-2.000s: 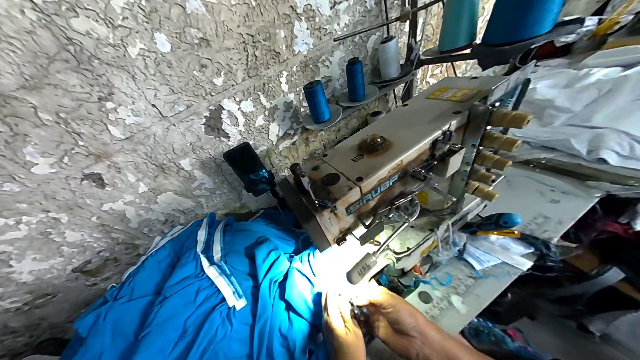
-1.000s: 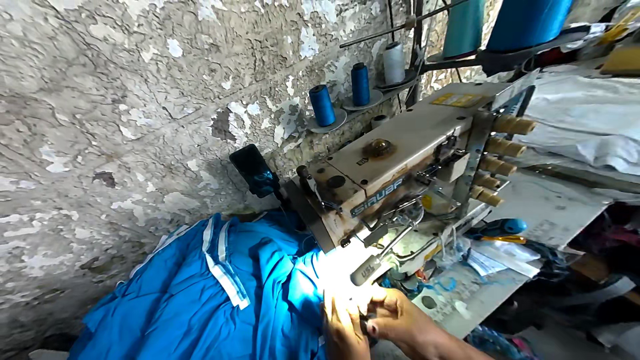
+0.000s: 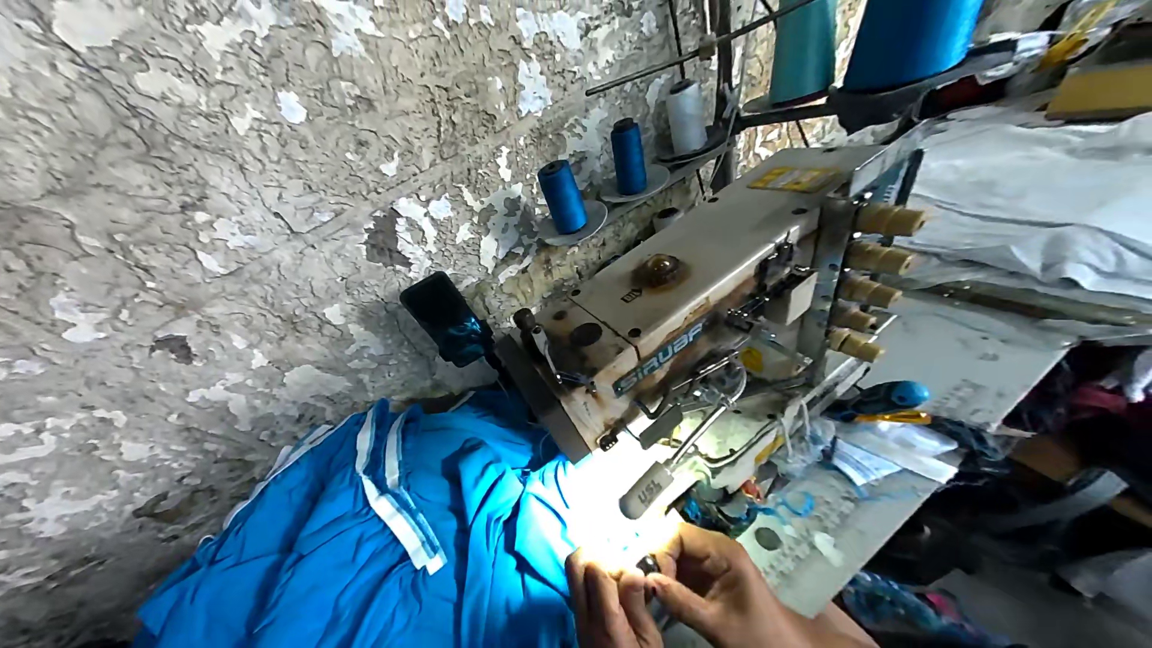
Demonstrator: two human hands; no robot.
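My left hand (image 3: 612, 598) and my right hand (image 3: 720, 580) meet below the lit needle area of a Siruba sewing machine (image 3: 657, 306). Between their fingertips is a small dark object (image 3: 648, 565), too small to identify. The fingers of both hands are closed around it. Glare washes out the area just above the fingertips. Blue fabric with white stripes (image 3: 351, 549) lies bunched left of my hands and runs up to the machine's head. A grey lamp or guard piece (image 3: 646, 491) hangs just above my fingers.
A phone (image 3: 445, 315) is mounted at the machine's left, beside a peeling wall (image 3: 225, 225). Thread spools (image 3: 563, 198) stand behind. On the machine table (image 3: 837, 540) lie thread scraps, white pieces (image 3: 891, 450) and a blue-handled tool (image 3: 886, 398). White fabric (image 3: 1035, 198) is piled at the right.
My hands stay close together below the needle area, with small shifts of the fingers. The machine and the blue fabric have not plainly moved.
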